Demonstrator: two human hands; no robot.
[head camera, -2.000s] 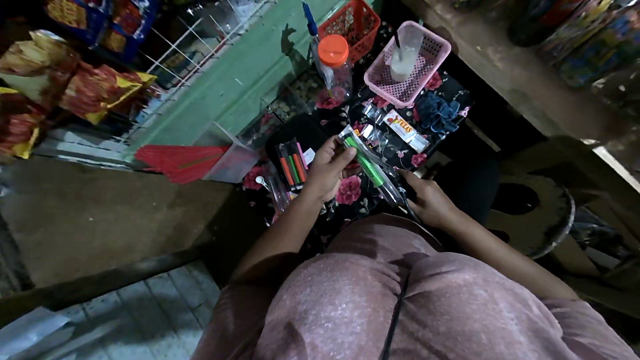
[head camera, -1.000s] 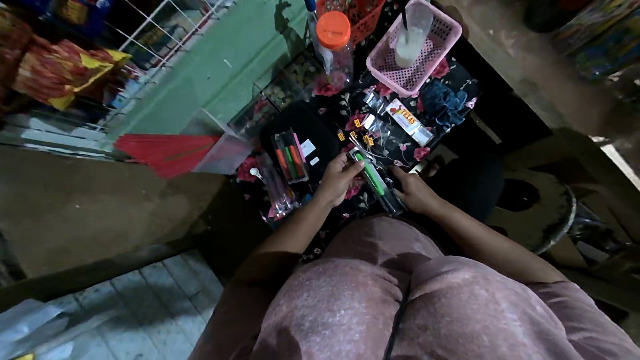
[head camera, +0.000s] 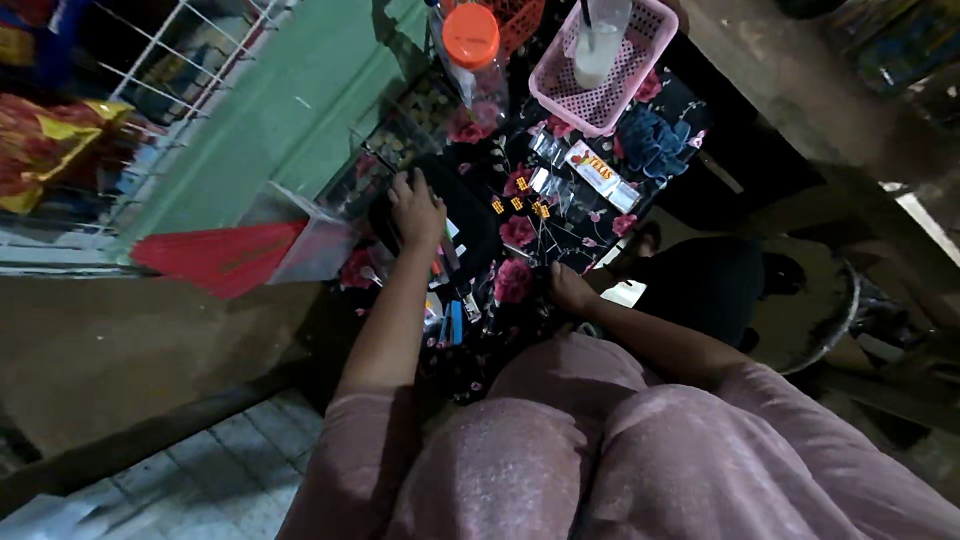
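Observation:
My left hand (head camera: 415, 206) reaches over a black case (head camera: 469, 202) on the floral cloth (head camera: 514, 281), fingers spread at its far left part; whether it touches anything beneath is hidden. Partly behind that forearm lie colored pens (head camera: 448, 251). My right hand (head camera: 570, 289) rests low near the cloth's right edge with its fingers curled, and I cannot tell whether it holds something. Between the hands and beyond are thin sticks (head camera: 541, 238), small orange-yellow pieces (head camera: 517, 203), clear plastic wrappers (head camera: 553, 184) and a white packet (head camera: 602, 176). Blue items (head camera: 452, 322) lie beside my left forearm.
A pink basket (head camera: 585, 112) holds a cup with whitish contents. Left of it stand a clear jar with an orange lid (head camera: 471, 36) and a red basket (head camera: 517, 22). A blue scrunchie (head camera: 656, 142) lies at the right. A red plastic item (head camera: 225, 255) sits by the green wooden ledge (head camera: 277, 97).
The clear pack with green pens, held between both hands before, is no longer in them. My left hand has moved left and forward over the black case. Blue items now show near my left forearm.

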